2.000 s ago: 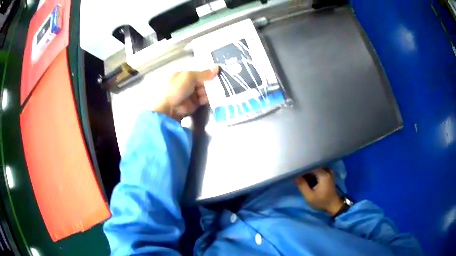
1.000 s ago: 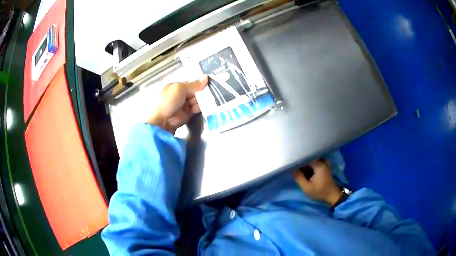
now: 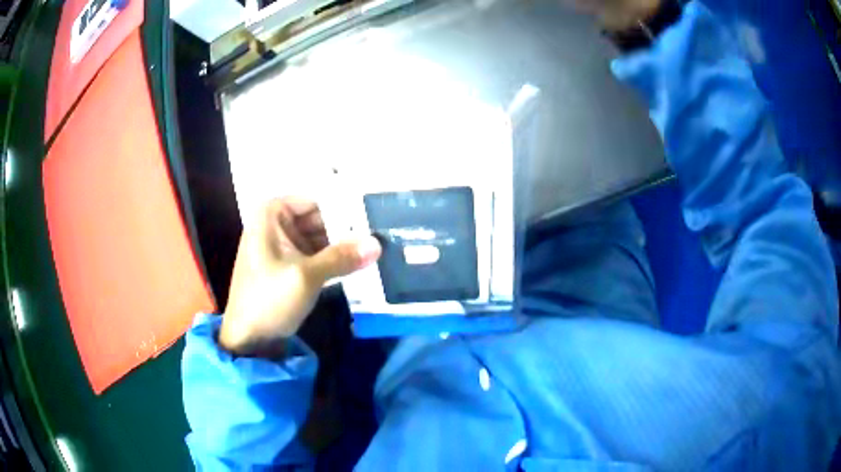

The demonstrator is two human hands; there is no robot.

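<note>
A white product box (image 3: 424, 244) with a dark rounded square and a blue band on its near edge is held over the near edge of the steel table (image 3: 590, 120). Clear plastic film shows along its right side. My left hand (image 3: 300, 267) grips the box at its left side, thumb on the face. My right hand (image 3: 632, 14) is at the top right, cut off by the picture's edge and blurred; I cannot see its fingers clearly or whether it holds anything.
The seal bar (image 3: 304, 32) runs along the table's far edge. Red sheets (image 3: 124, 212) lie on the green surface (image 3: 138, 415) at left, with another boxed pack (image 3: 92, 28) on the far sheet. Blue floor (image 3: 678, 240) shows at right.
My left hand has brought the box away from the seal bar towards my body and turned it straighter. My right hand has gone from my lap to the far right of the table.
</note>
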